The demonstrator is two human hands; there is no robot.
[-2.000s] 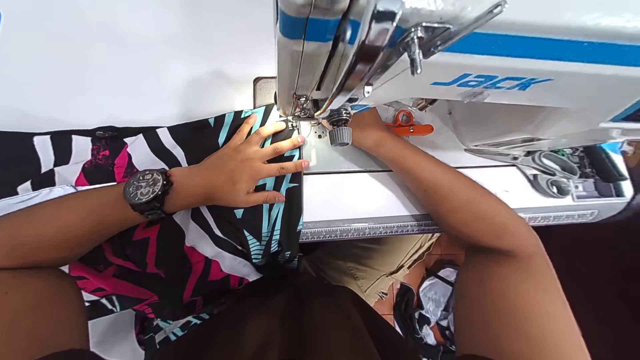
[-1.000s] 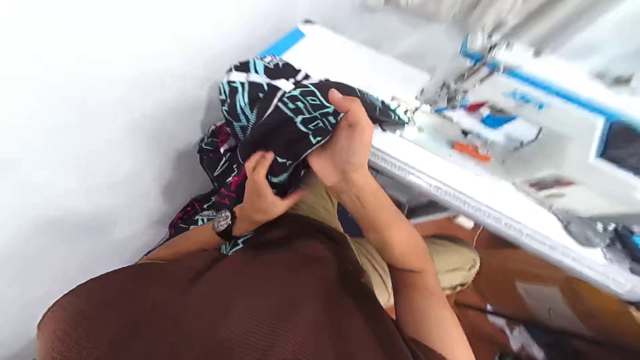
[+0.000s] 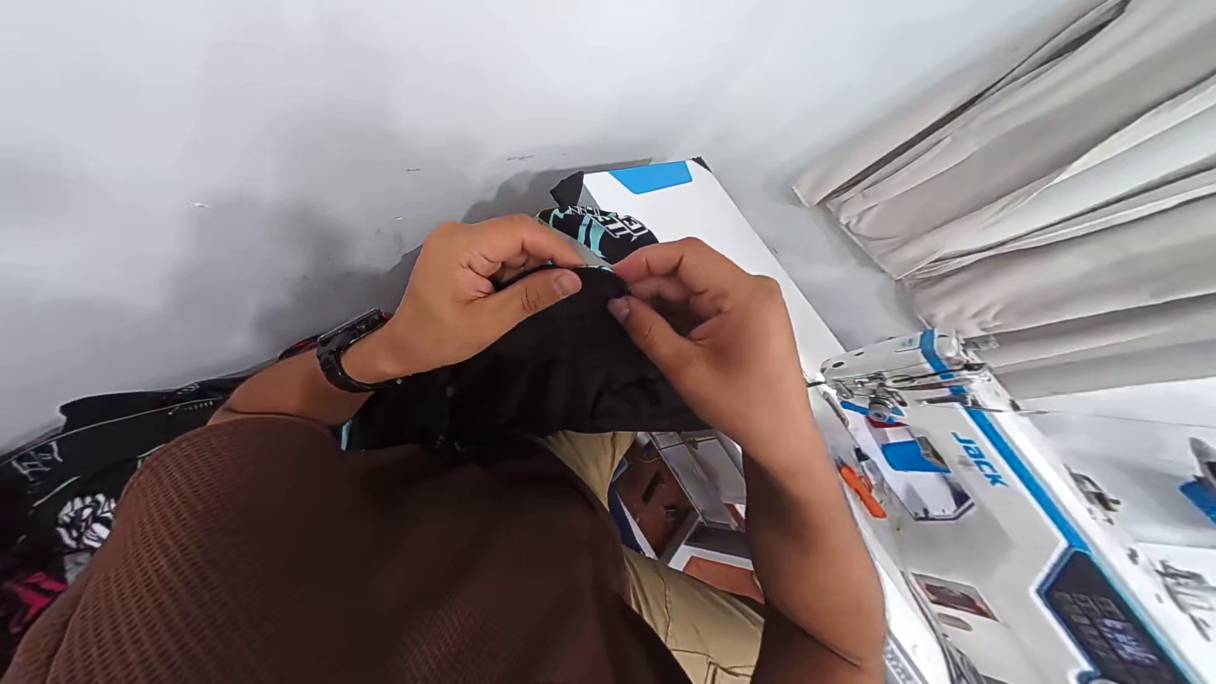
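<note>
A black fabric piece with a turquoise and white print on its other side is held up in front of me. My left hand, with a dark watch on the wrist, pinches its top edge between thumb and fingers. Close beside it, my right hand pinches the same edge, the fingertips nearly touching. The printed part shows behind the hands, over the white table. More patterned cloth lies at the far left. The fingers hide part of the edge.
A white Jack sewing machine stands at the right on the white table. An orange tool lies beside it. A grey curtain hangs at the upper right, and a wall rises behind.
Both hands have left the sewing machine, where they were two seconds ago. The fabric has been lifted off the table, and both hands now pinch its edge. The view has swung left.
</note>
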